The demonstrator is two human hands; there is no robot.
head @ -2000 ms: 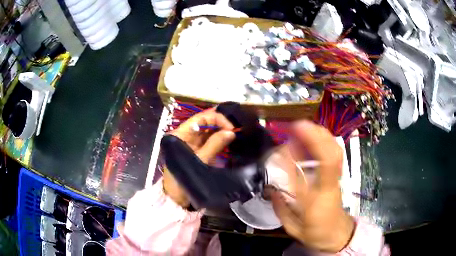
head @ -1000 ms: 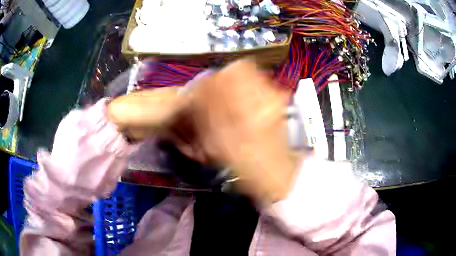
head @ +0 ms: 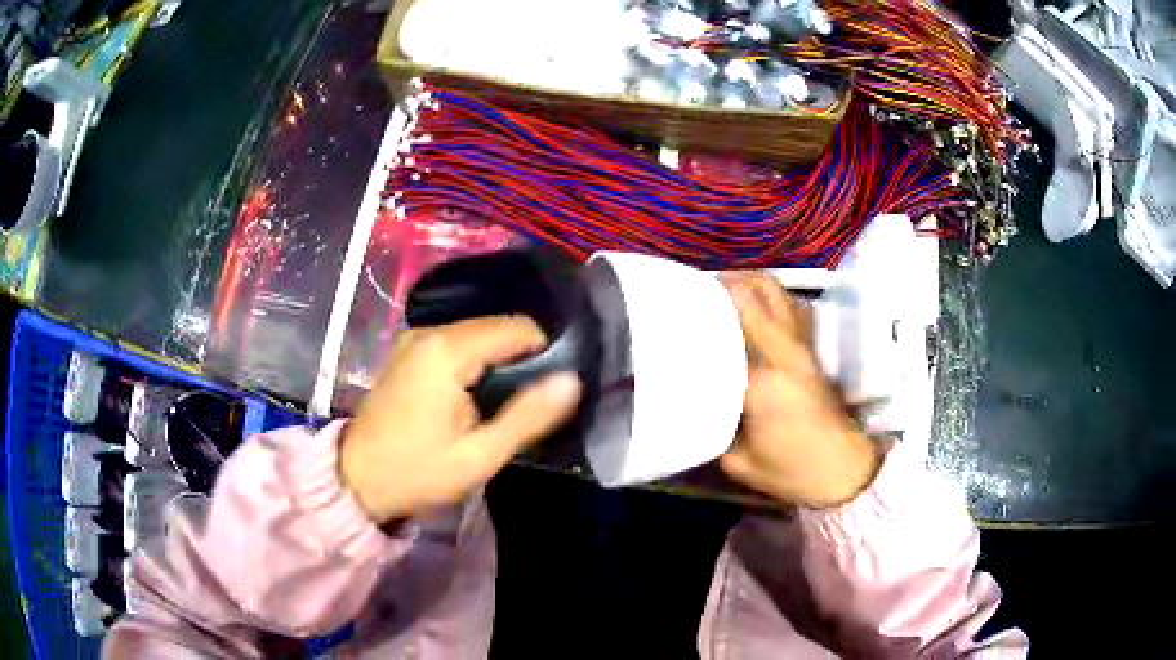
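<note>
My left hand (head: 451,413) holds the black head (head: 490,290), a glossy rounded housing, by its near side. My right hand (head: 793,400) is around the far side of the white round shell (head: 677,374), which is tilted with its open rim facing the black head. The head's right part is at the shell's opening; whether they are joined I cannot tell. A white bracket (head: 883,316) lies just right of my right hand, partly hidden by it. Red-and-blue wire leads (head: 606,187) run across the bench behind the hands.
A cardboard carton (head: 606,110) with white and silver-white parts stands behind the leads. Orange-red wires (head: 922,65) spill from its right side. White brackets (head: 1058,129) lie at the far right. A blue plastic crate (head: 32,426) with units is at the left, and an assembled unit (head: 58,142) stands above it.
The hands have moved apart from their blurred overlap. The white shell now shows clearly between them, facing the black head. The view has shifted, showing the crate's units again.
</note>
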